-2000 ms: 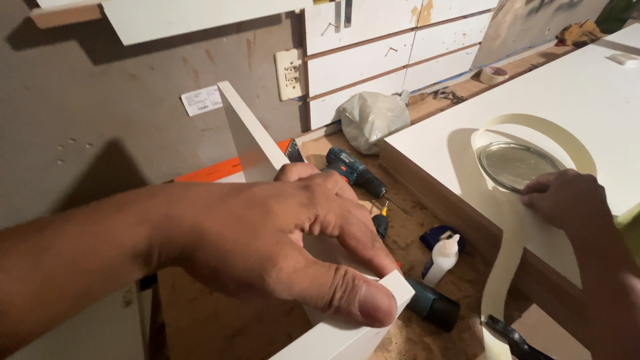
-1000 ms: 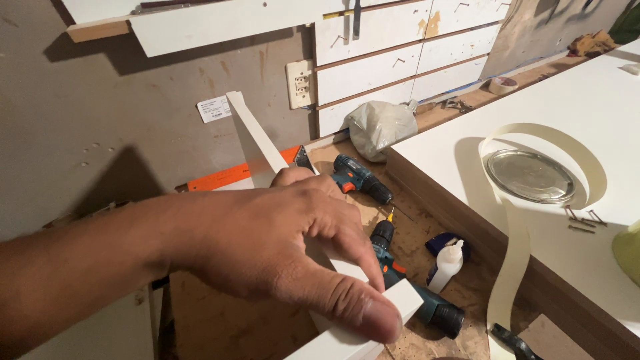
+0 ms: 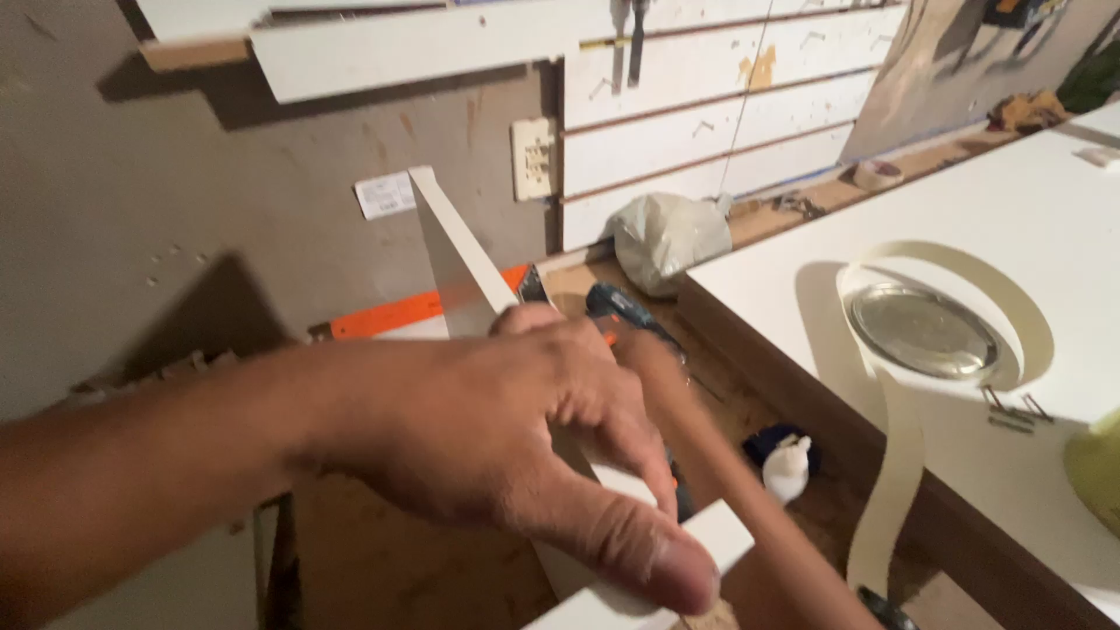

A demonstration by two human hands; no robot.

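My left hand (image 3: 560, 429) grips white boards where they meet, its thumb pressing near the end of a white board (image 3: 717, 535). A long white panel (image 3: 459, 236) runs from beneath this hand toward the wall. My right hand (image 3: 634, 346), blurred, reaches past the left one to the drills; its fingers are partly hidden, so its hold cannot be told. Close to it lies a cordless drill (image 3: 630, 306) on the brown bench. A second tool beneath the right forearm is mostly covered. A white bottle (image 3: 787, 468) stands to the right of that forearm.
On the white tabletop (image 3: 989, 227) at right lie a round metal lid (image 3: 923, 331), a loop of edge-banding strip (image 3: 888, 490) hanging over the edge, and several screws (image 3: 1011, 411). A plastic bag (image 3: 672, 241) sits by the wall. An orange-bladed handsaw (image 3: 394, 313) lies behind the panel.
My right hand was at the metal lid two seconds ago, was out of view one second ago, and is now by the drills. Screws now show beside the lid. My left hand keeps its grip.
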